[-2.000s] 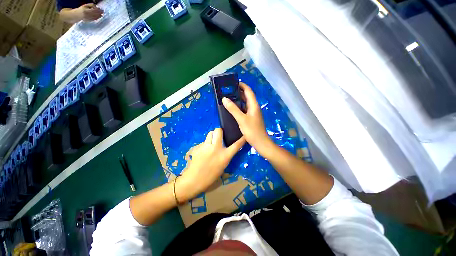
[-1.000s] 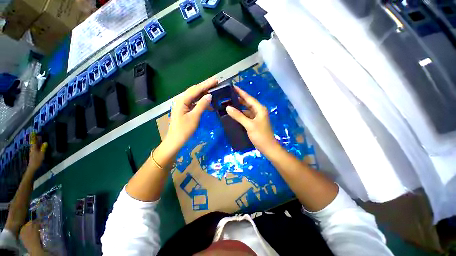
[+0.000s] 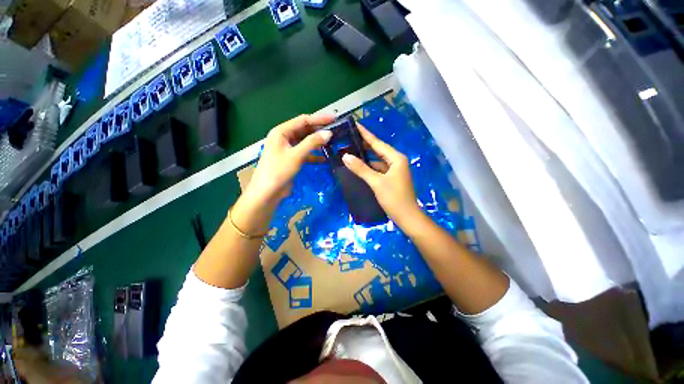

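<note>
A dark elongated housing [image 3: 361, 196] is held over a pile of blue film pieces [image 3: 322, 225] on a brown cardboard sheet [image 3: 325, 289]. Its window end points away from me. My left hand [image 3: 289, 154] has its thumb and fingers at the upper left corner of the window end. My right hand [image 3: 384, 176] grips the right side, with the thumb on the face at the lower part of the window. The fingertips partly cover the window. Whether a small film piece is between my left fingertips cannot be told.
Blue-edged frames [image 3: 182, 76] and dark housings [image 3: 212, 122] stand in rows on the green surface beyond the pale edge [image 3: 176, 184]. White foam sheets [image 3: 517, 172] lie at right. Two housings [image 3: 136, 319] and a clear plastic bag [image 3: 71, 315] are lower left, near a blurred person's arm [image 3: 45, 367].
My left hand has moved from the housing's lower end to its upper left corner since the earliest frame. The neighbour's arm came in at the left and has drawn back to the lower left.
</note>
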